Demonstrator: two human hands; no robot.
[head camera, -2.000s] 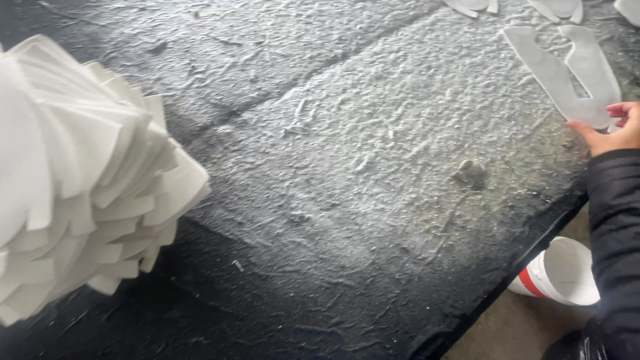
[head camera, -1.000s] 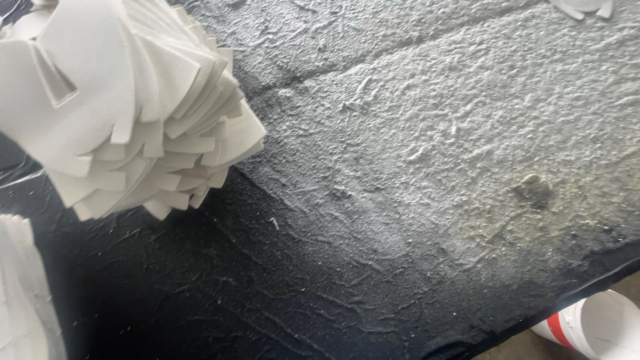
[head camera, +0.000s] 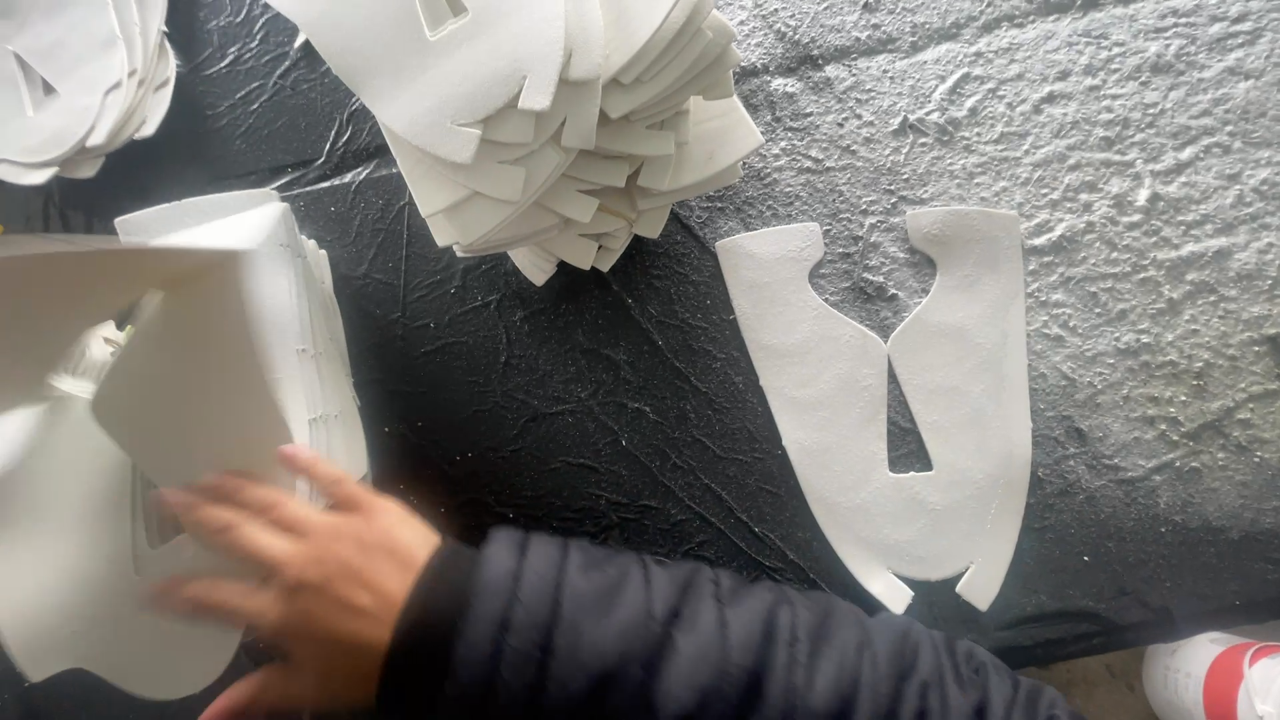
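My right hand, in a dark quilted sleeve, is blurred at the lower left, its fingers spread over a white sheet piece. That piece is bent up over a stack of similar white pieces; whether the fingers grip it cannot be told. A single white cut-out piece with two arms and a narrow slot lies flat to the right, apart from my hand. Above, a fanned pile of white cut-out pieces stands on the dark covering. My left hand is not visible.
A wrinkled black table covering has a whitish, rough area at the right. Another stack of white pieces is at the upper left. A white bucket with a red band stands beyond the table edge at the lower right.
My right hand was at the far upper right on a white piece and is now at the left stack. A single white piece now lies mid-right. The view has shifted left.
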